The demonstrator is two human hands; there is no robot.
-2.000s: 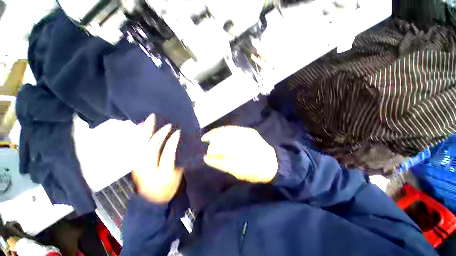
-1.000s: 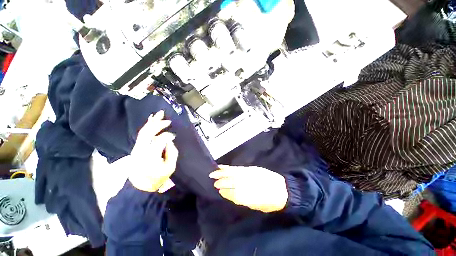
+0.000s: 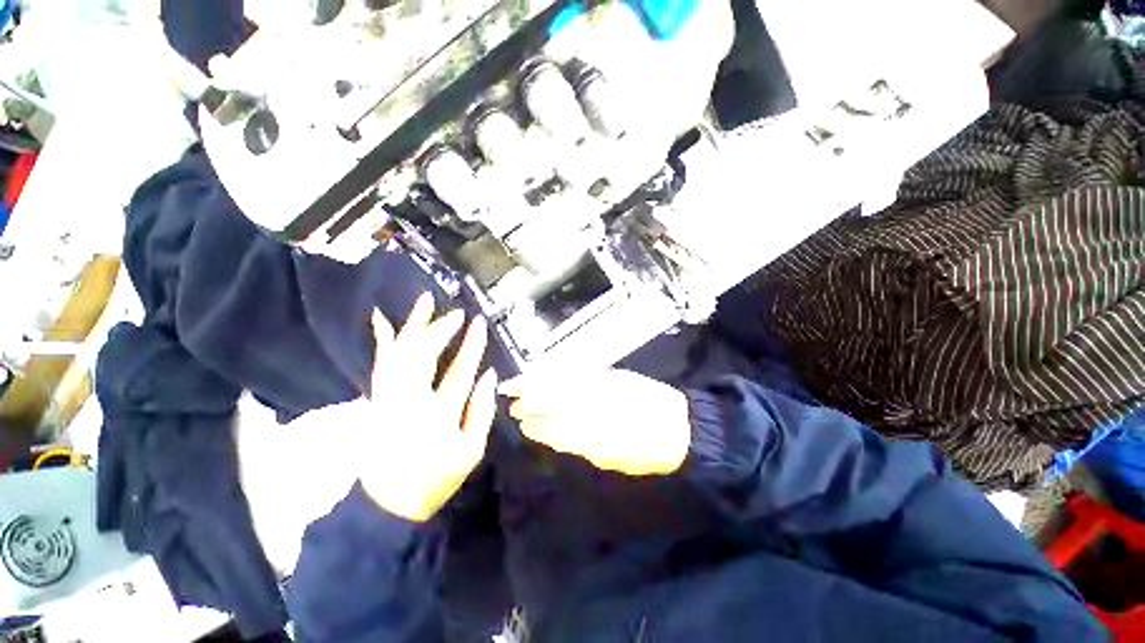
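Navy fabric [image 3: 333, 302] runs from the left heap to the overlock machine's needle area and down to my lap. The white overlock machine [image 3: 553, 189] stands in front, with pale knobs and a dark opening at its front edge. My left hand [image 3: 433, 408] lies flat on the fabric, fingers spread, just below the needle area. My right hand [image 3: 603, 421] has its fingers together at the fabric's edge near the machine's front corner. Its fingertips seem to pinch the fabric, beside my left thumb.
Brown-black striped fabric [image 3: 954, 302] is heaped at the right. A blue crate [image 3: 1111, 459] and a red plastic stool or bin [image 3: 1092, 540] are at the lower right. A pale case with a round grille [image 3: 40, 546] is at the lower left. More navy fabric [image 3: 176, 477] hangs at the left.
My left hand has moved right and opened flat, now close to my right hand. My right hand has moved slightly up and left. The fabric between them has shifted up towards the machine.
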